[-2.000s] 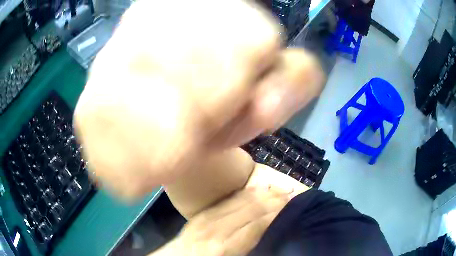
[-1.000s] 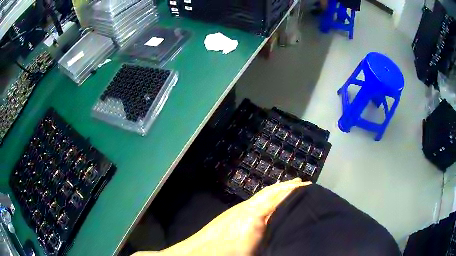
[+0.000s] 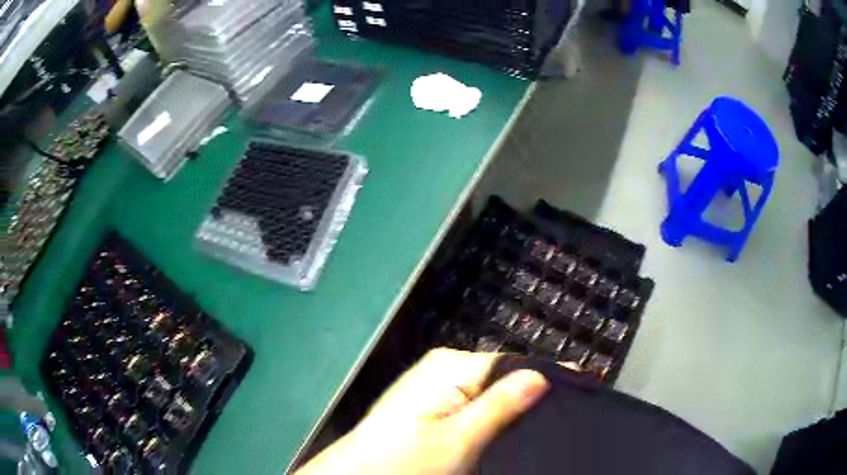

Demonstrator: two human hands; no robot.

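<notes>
My left hand (image 3: 455, 408) reaches in from the bottom edge, slightly blurred. Its thumb lies on top of dark cloth (image 3: 594, 427) and its fingers go behind the cloth's edge, pinching it. Whether the cloth is a sleeve or a trouser leg I cannot tell. My right hand is not in view. A black blister tray (image 3: 139, 362) with small metallic modules lies on the green bench at the left. A clear parts tray (image 3: 325, 241) with rows of small black parts lies beyond it.
Black trays with modules (image 3: 557, 297) sit below bench level, right of the bench edge (image 3: 399, 306). Stacked clear trays (image 3: 241, 46), a white wipe (image 3: 446, 95) and stacked black trays (image 3: 446, 28) stand farther back. A blue stool (image 3: 724, 176) is on the floor.
The large blurred fist that covered the view two seconds ago is gone. My left hand, flat on the cloth one second ago, now pinches its edge. The view has shifted slightly.
</notes>
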